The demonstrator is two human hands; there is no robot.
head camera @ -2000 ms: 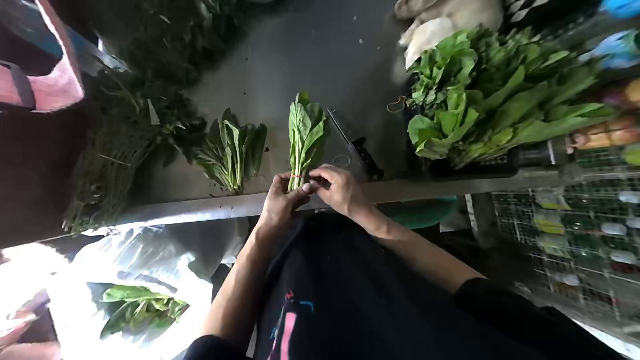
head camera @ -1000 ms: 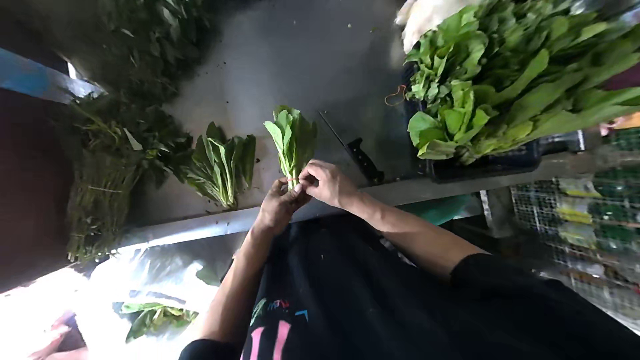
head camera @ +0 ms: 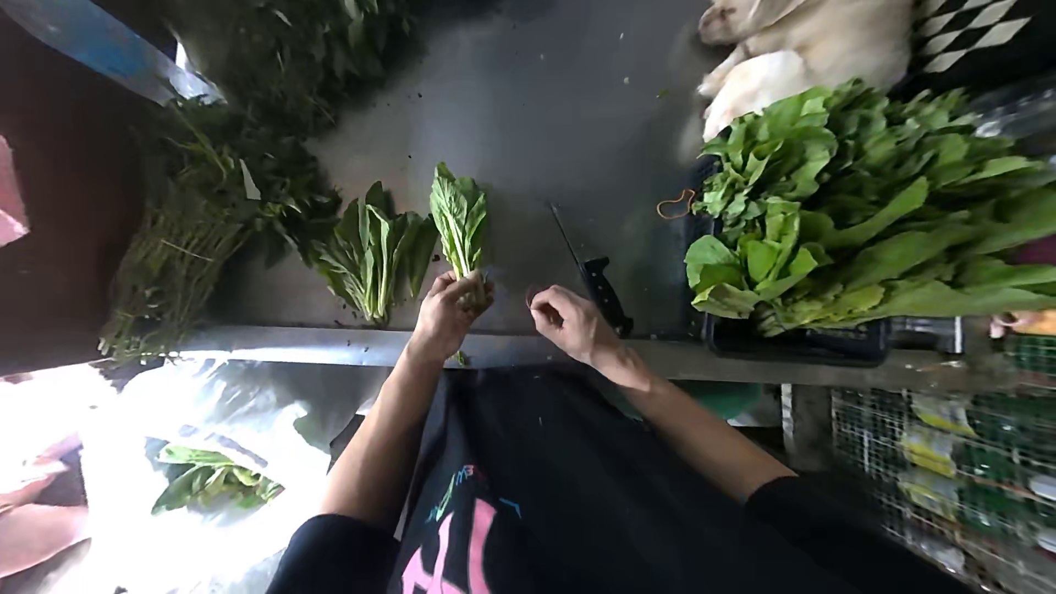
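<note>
My left hand (head camera: 451,311) is closed around the stems of a small bunch of leafy greens (head camera: 459,216), leaves pointing away from me. To its right, apart from the bunch, my right hand (head camera: 572,322) has thumb and fingertips drawn together; whether something small is pinched there cannot be told. Just beyond that hand a black-handled knife (head camera: 605,294) lies on the grey metal table (head camera: 561,124), its thin blade pointing away. Left of the held bunch lies another bunch of greens (head camera: 373,256) on the table. An orange rubber band (head camera: 676,205) lies to the right of the knife.
A large heap of leafy greens (head camera: 866,223) fills a black crate (head camera: 833,345) at the right. Behind it lies a pale-furred animal (head camera: 825,41). Long-stemmed greens (head camera: 177,256) lie at the far left. Below the table's edge are a clear plastic bag (head camera: 223,404) with greens and a wire rack (head camera: 949,462).
My right hand has come away from the bunch and moved to the right. My left hand still holds the bunch by its stems.
</note>
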